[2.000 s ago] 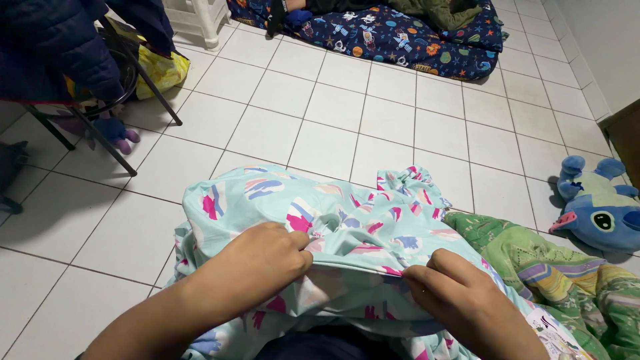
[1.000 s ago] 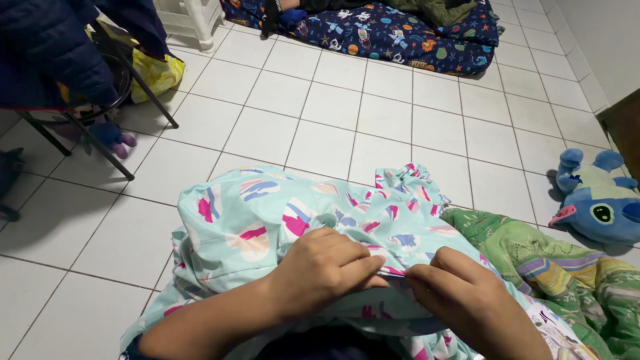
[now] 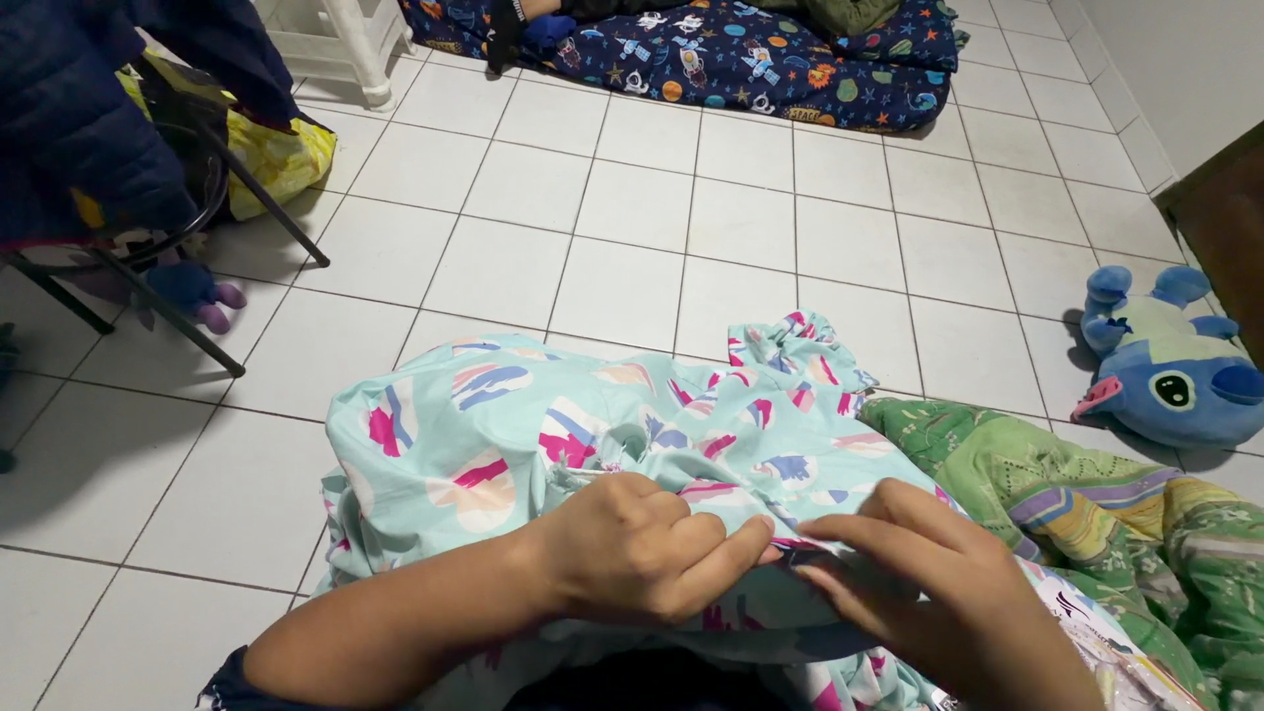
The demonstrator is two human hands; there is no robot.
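Observation:
A light aqua fabric with pink, blue and peach brush-stroke hearts (image 3: 484, 425) lies bunched across my lap, with a gathered, ruffled part at its far edge. My left hand (image 3: 652, 548) is closed on a folded edge of this fabric, its thumb and fingertips pinching it. Just to the right, my right hand (image 3: 918, 573) has the same edge between thumb and forefinger, the fingertips close to those of the left. The lower folds are partly hidden behind both hands.
Green patterned bedding (image 3: 1037, 484) and a blue plush toy (image 3: 1175, 365) lie at the right. A chair (image 3: 212, 316) with a dark jacket stands left beside a yellow bag (image 3: 276, 158). Beyond the white floor tiles (image 3: 632, 202) are a space-print mattress (image 3: 691, 59), with a person's foot on it, and a white plastic rack (image 3: 365, 49).
My left hand has moved right along the fabric edge, closer to my right hand. The fingers of my right hand are spread wider than before.

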